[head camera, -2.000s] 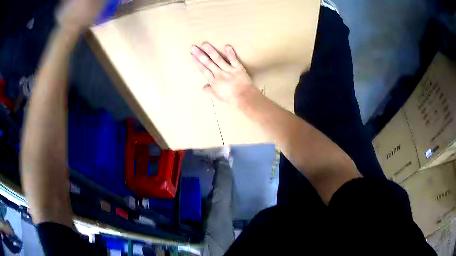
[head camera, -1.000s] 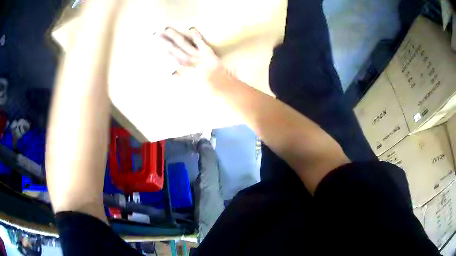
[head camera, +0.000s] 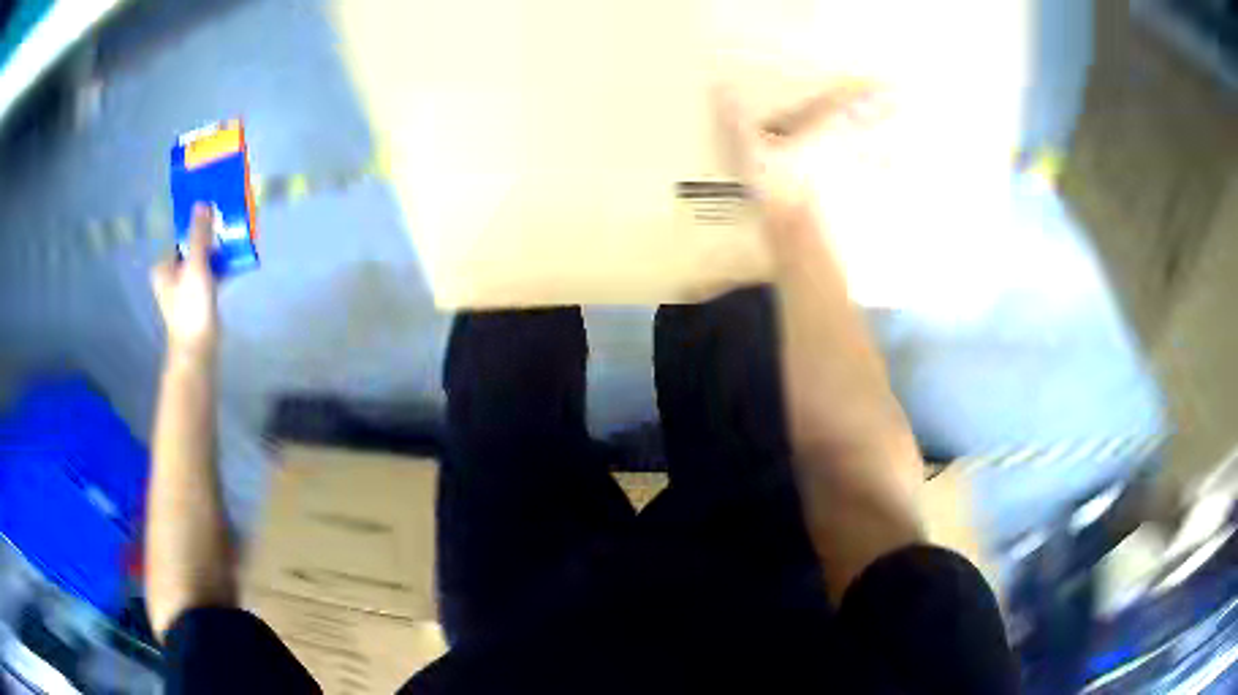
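A large brown carton (head camera: 570, 163) lies in front of me at the top centre, its right part washed out by glare. A small block of dark print shows near its front edge. My right hand (head camera: 788, 149) is on or just over the carton's top with thumb and fingers apart; glare and blur hide the exact contact. My left hand (head camera: 190, 278) is out to the left, away from the carton, and holds the blue and orange tape dispenser (head camera: 215, 204) upright. No tape strip can be made out.
The blue-grey floor (head camera: 326, 258) has a yellow-and-black tape line. More brown cartons (head camera: 340, 530) stand behind my legs. A blue container (head camera: 68, 475) is at the lower left. Blurred clutter lies at the lower right, and a brown surface is at the right edge.
My view has turned, so the carton now lies straight ahead. My left hand has moved out from the carton to the left, with the dispenser now in full view. My right hand stays at the carton top.
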